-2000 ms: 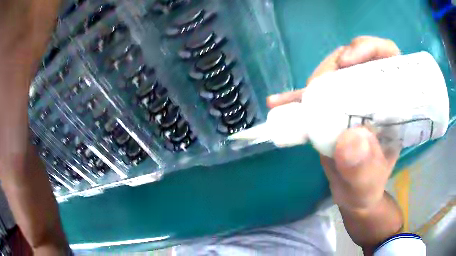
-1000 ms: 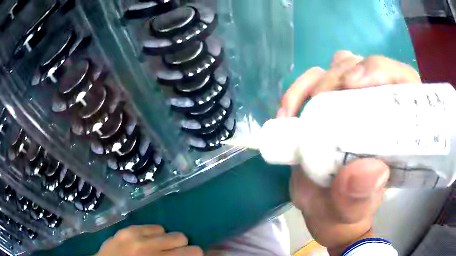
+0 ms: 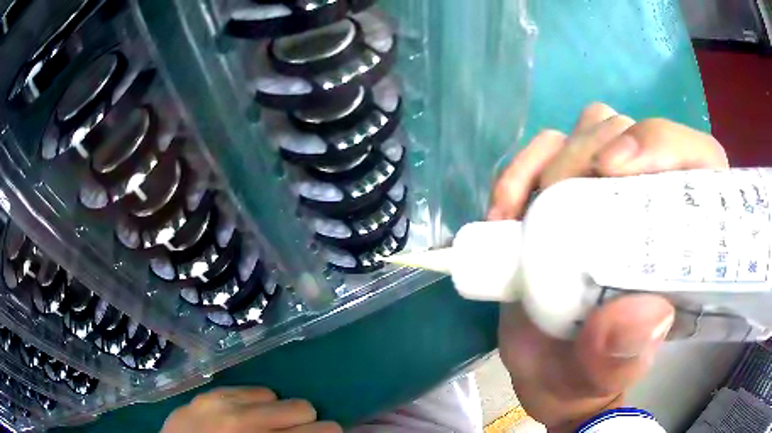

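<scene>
My right hand (image 3: 618, 338) is shut on a white squeeze bottle (image 3: 643, 237), held nearly level. The bottle's thin pale nozzle (image 3: 423, 258) points left, its tip at the lowest of the small round black parts (image 3: 368, 249) in the nearest row. I cannot tell whether the tip touches. The parts stand in several overlapping rows in a clear blister tray (image 3: 279, 245). Some parts in the second row show whitish marks on their rims. My left hand (image 3: 254, 412) lies at the bottom edge, fingers curled and partly cut off; I cannot see whether it holds anything.
A teal-green mat (image 3: 406, 355) lies under the tray and reaches past its right and near edges. A dark red area (image 3: 741, 110) and grey equipment (image 3: 732, 21) are at the upper right. Light clothing (image 3: 444, 406) shows below the mat's edge.
The view has moved closer to the tray. My left arm has gone from the left side and my left hand shows at the bottom. The nozzle tip stays near the row's lower end.
</scene>
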